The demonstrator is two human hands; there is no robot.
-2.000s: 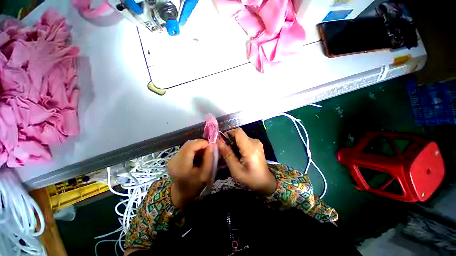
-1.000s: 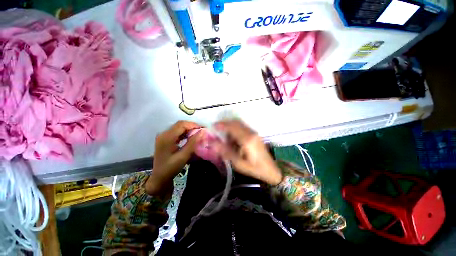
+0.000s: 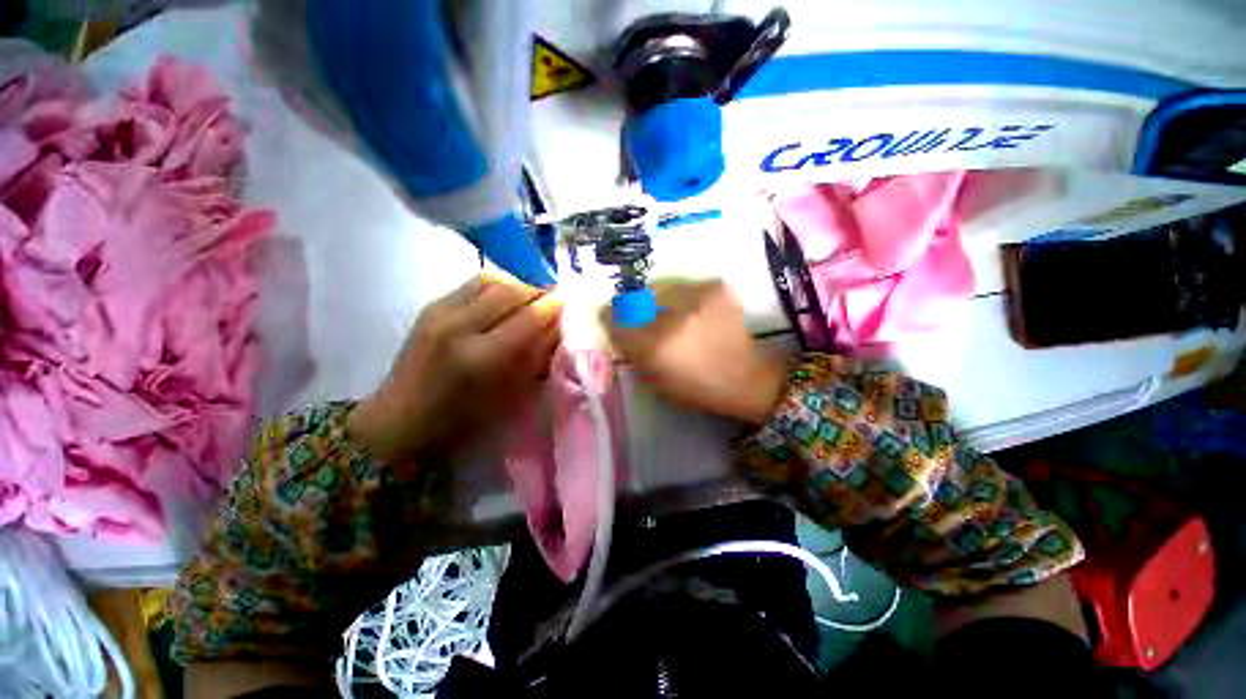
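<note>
A pink fabric band (image 3: pixel 575 505) hangs as a loop from the needle area over the table's front edge. A white cord (image 3: pixel 604 478) runs from the band down to the lap. My left hand (image 3: pixel 472 358) holds the band's upper end just left of the presser foot (image 3: pixel 622 253). My right hand (image 3: pixel 704 348) is at the right of the needle; its fingertips are partly hidden behind the blue piece and washed out by glare, so its grip is unclear. The white sewing machine head (image 3: pixel 929 116) is close above both hands.
Black thread snips (image 3: pixel 794 287) lie beside pink pieces (image 3: pixel 888 253) right of the needle. A pink heap (image 3: pixel 123 301) covers the table's left. A dark phone (image 3: pixel 1120 280) lies at right. White cords (image 3: pixel 424 621) hang below the table. A red stool (image 3: pixel 1161 594) stands at lower right.
Both hands have moved from near the lap and table edge forward to the needle area, bringing the pink band. The view has come closer to the machine head.
</note>
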